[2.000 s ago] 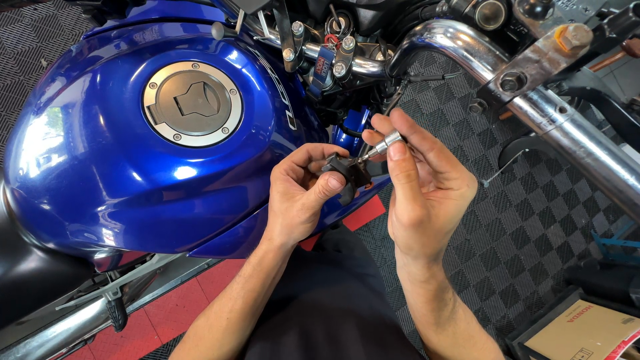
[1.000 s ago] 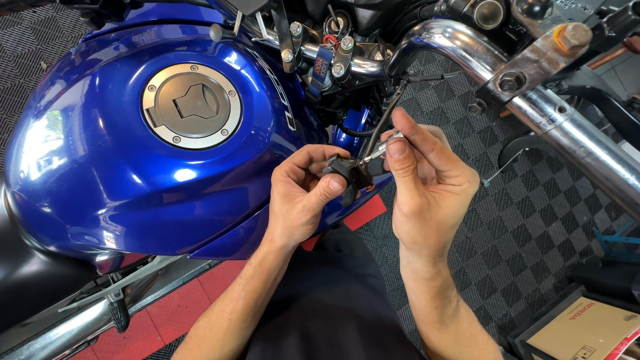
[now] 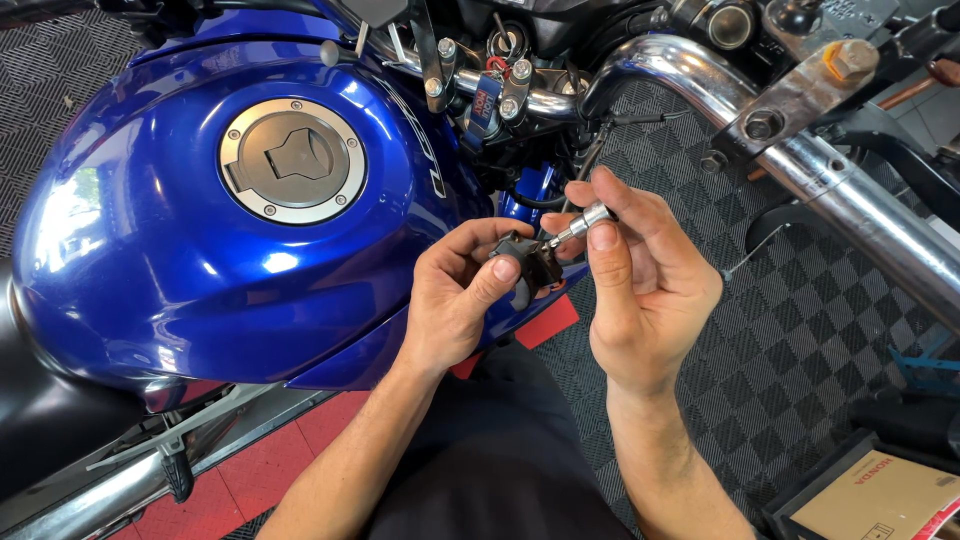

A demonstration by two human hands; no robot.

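Note:
My left hand grips a small black motorcycle part, perhaps a lever bracket or switch housing. Between the fingers and thumb of my right hand is a metal bit socket, its tip down at the black part's upper right side. Whether the tip sits in a screw is too small to tell. Both hands are in front of the blue fuel tank of a motorcycle, just right of its edge. The tank's round filler cap is shut.
Chrome handlebar tubing runs along the upper right, with a bolted clamp. A key with a blue tag hangs near the fork top. Dark checkered floor mat lies below. At the lower right a Honda cardboard box lies in a black tray.
My right fingers have shifted around the bit socket, the forefinger now more raised. My left hand keeps the black part in nearly the same place.

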